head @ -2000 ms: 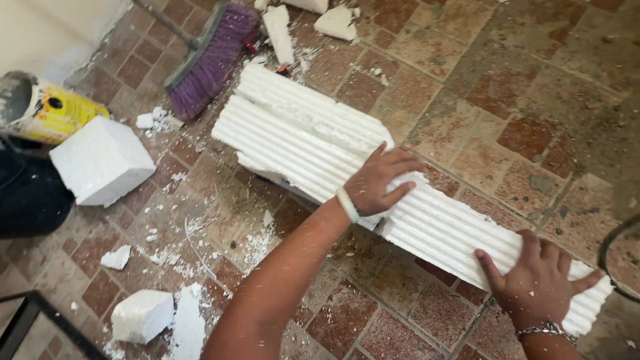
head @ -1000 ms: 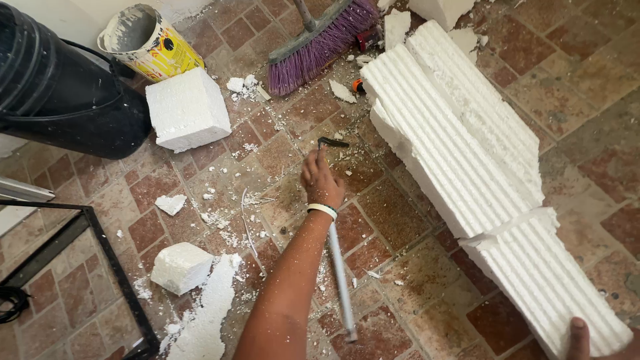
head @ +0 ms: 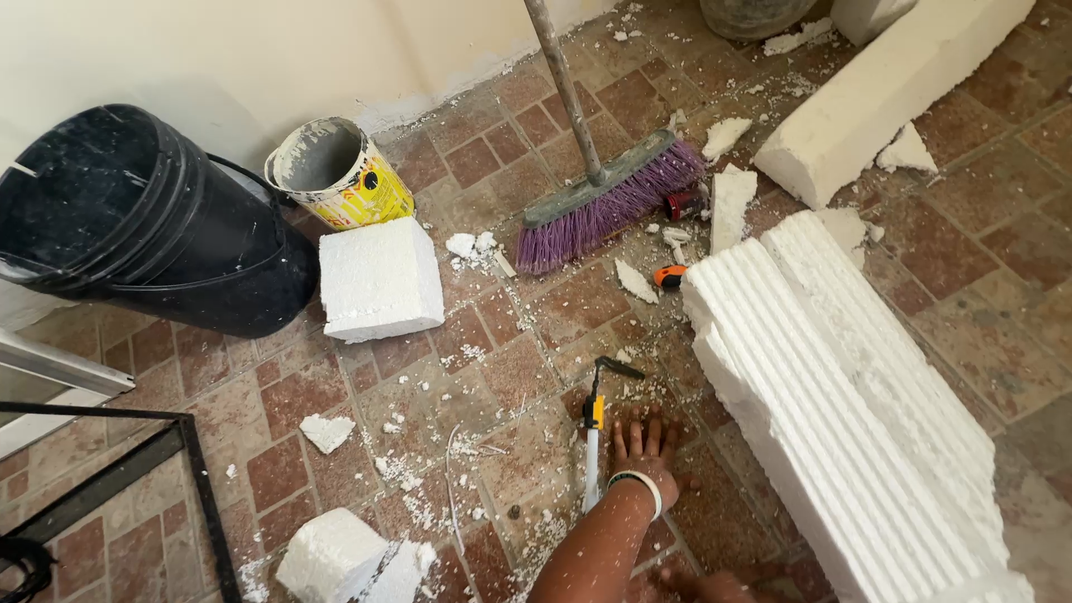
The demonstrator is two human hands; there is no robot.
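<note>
My left hand (head: pixel 645 461), with a pale band at the wrist, lies palm down with fingers spread on the tiled floor. Just left of it is a slim white rod tool (head: pixel 592 456) with a yellow fitting and a black bent end. At the bottom edge, my right hand (head: pixel 712 586) shows only in part and blurred, low over the tiles; its fingers are hard to read. To the right lies a long ridged white foam block (head: pixel 837 402). An orange-and-black handle (head: pixel 669 276) pokes out by that block's far end.
A purple-bristled broom (head: pixel 611 197) stands beyond, near a red cylindrical object (head: pixel 685 203). At left are a black bucket (head: pixel 209 243), a yellow-labelled can (head: pixel 343 176), a foam chunk (head: pixel 381 280) and a black metal frame (head: pixel 205 494). Another foam beam (head: pixel 888 92) lies upper right; foam crumbs litter the floor.
Both hands have left the ridged foam block. My left hand took hold of the white rod tool, then let go and now rests beside it. The view has shifted.
</note>
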